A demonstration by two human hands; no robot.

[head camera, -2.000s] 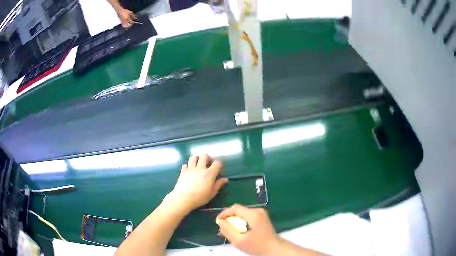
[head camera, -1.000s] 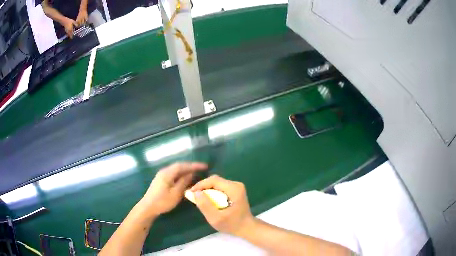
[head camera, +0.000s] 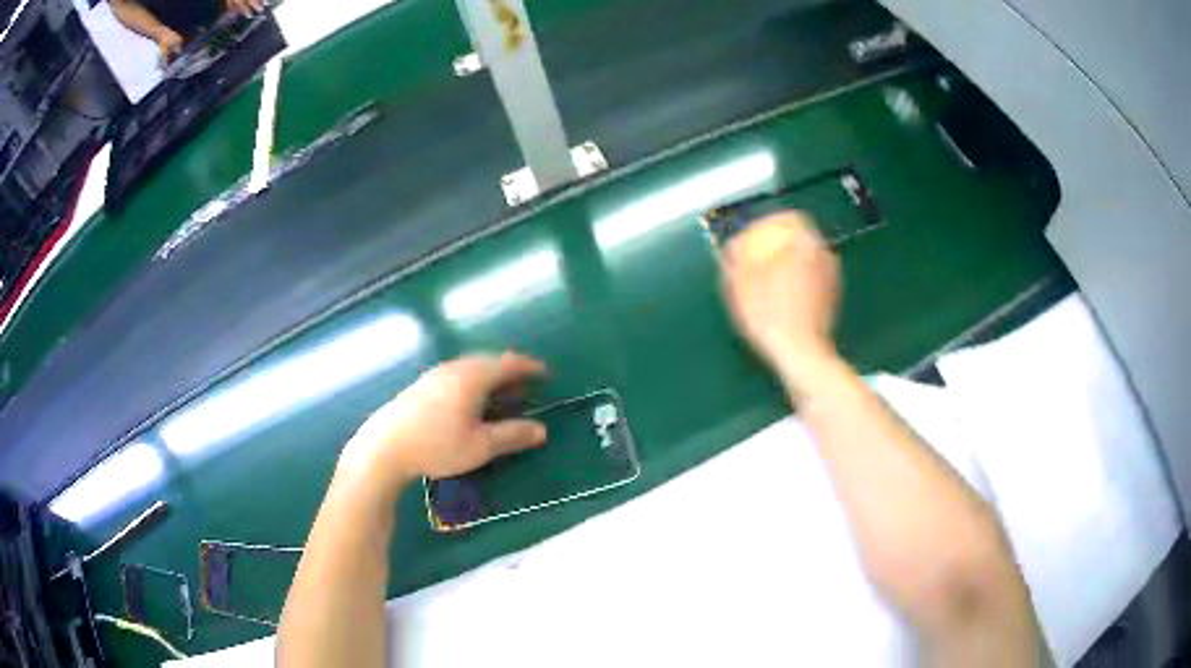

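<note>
A phone frame [head camera: 575, 493] with a thin silver rim lies on the green worktop in front of me. My left hand [head camera: 451, 415] is over its upper left edge, fingers apart, thumb at the frame. A second phone frame [head camera: 856, 209] lies farther right. My right hand [head camera: 784, 281] is over that frame's lower left part, blurred, with the fingers curled. A yellowish patch, the hand tool [head camera: 780, 238], shows at the top of the fist; its tip is not visible. Whether the right hand touches the frame cannot be told.
Two more frames [head camera: 209, 583] lie at lower left, near a pale strip [head camera: 127, 538] and a yellowish cord [head camera: 141, 632]. White cloth [head camera: 653, 587] covers the near edge. A metal post [head camera: 523, 98] stands beyond the worktop by the dark belt [head camera: 392, 196]. Grey machine housing [head camera: 1097, 105] is at right. A person's hands show at upper left.
My right hand has moved away from my left, forward and right to the far frame. My left hand now sits over a frame that shows clearly. The view has shifted.
</note>
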